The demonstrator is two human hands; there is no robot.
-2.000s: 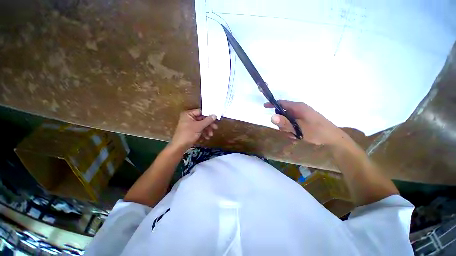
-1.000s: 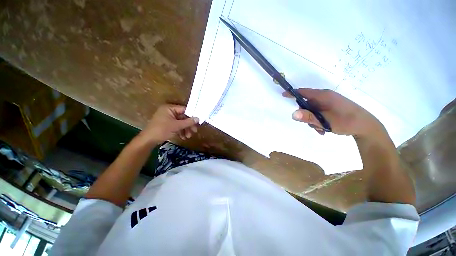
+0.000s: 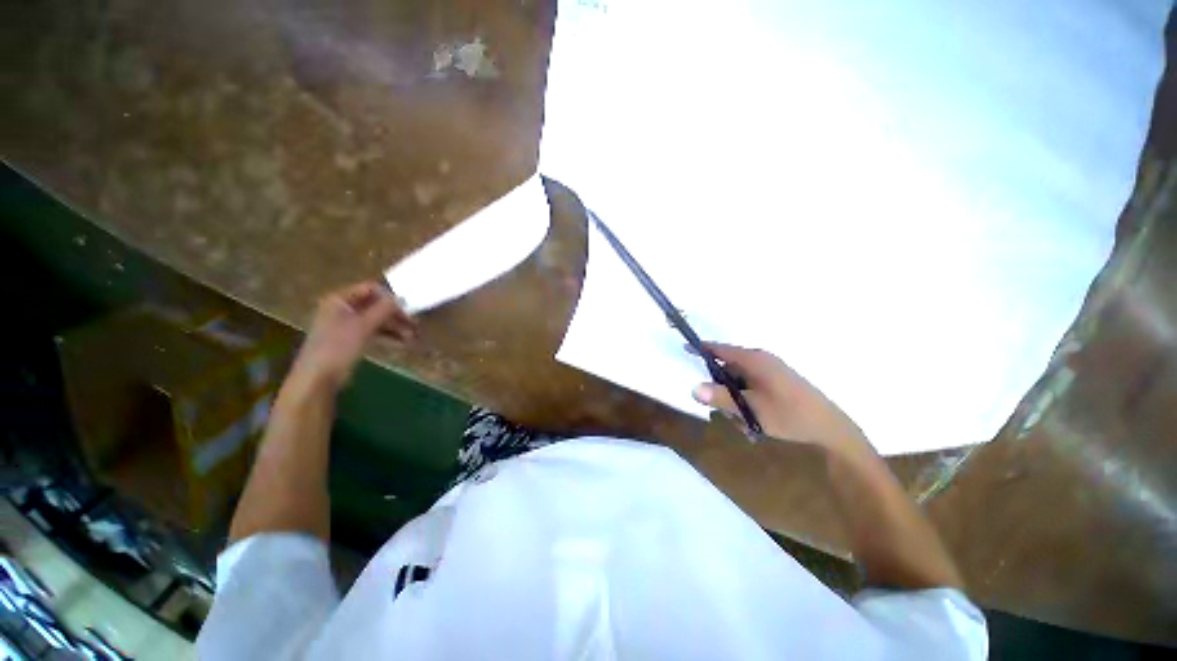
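Observation:
A large white pattern paper (image 3: 826,194) lies on the brown table, mostly blank in the glare. A crescent-sided offcut (image 3: 480,248) swings out to the left and still touches the sheet at its upper tip. My left hand (image 3: 362,323) pinches the offcut's lower end at the table's near edge. My right hand (image 3: 774,394) holds the black shears (image 3: 654,292) by the handles. The blades look closed or nearly so, with their tip at the curved cut edge of the sheet. Table shows between the offcut and the sheet.
The worn brown table (image 3: 258,155) extends left and right, with a whitish seam line at the right. An open cardboard box (image 3: 168,400) stands on the green floor at the lower left. My white shirt is at the table's near edge.
The curved strip is now cut away from the sheet along its side. My left hand has pulled its lower end out to the left. The shears have moved lower, and their blades have left the curve's top.

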